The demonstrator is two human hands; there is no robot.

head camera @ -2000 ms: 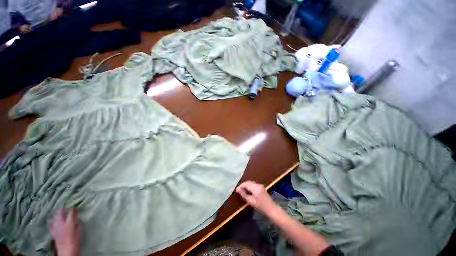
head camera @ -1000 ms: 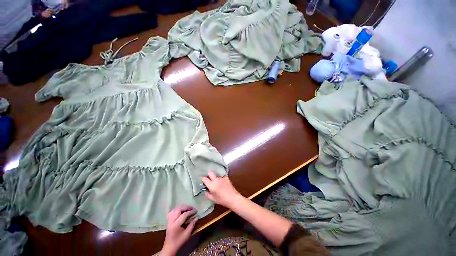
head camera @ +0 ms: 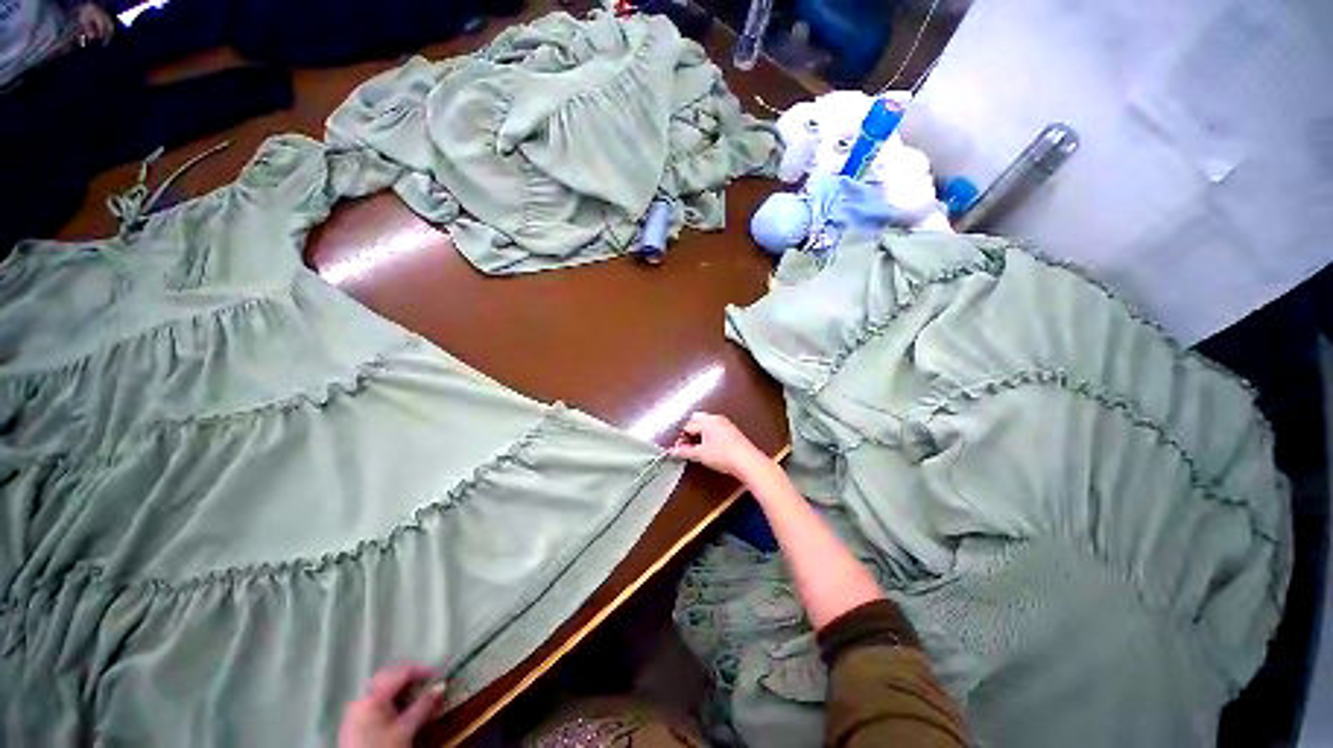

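Observation:
A sage-green tiered dress point(head camera: 293, 482) lies spread on the table, its neckline ties at the upper left. My right hand point(head camera: 712, 444) pinches the hem's outer corner at the skirt's right edge. My left hand point(head camera: 392, 710) is at the hem near the bottom of the picture, fingers bent on the cloth at the hem's edge. The hem edge runs taut between the two hands. No tool shows clearly in either hand.
A green dress pile point(head camera: 570, 146) lies at the back with a grey-blue cylinder point(head camera: 655, 231) beside it. Another green pile point(head camera: 1053, 482) is at right, below a white and light-blue bundle point(head camera: 841, 183). Black garments point(head camera: 161, 110) and a person's hand are at upper left.
The skirt's folded right corner has been opened out and drawn right by my right hand. My left hand has moved left along the hem. The view has shifted.

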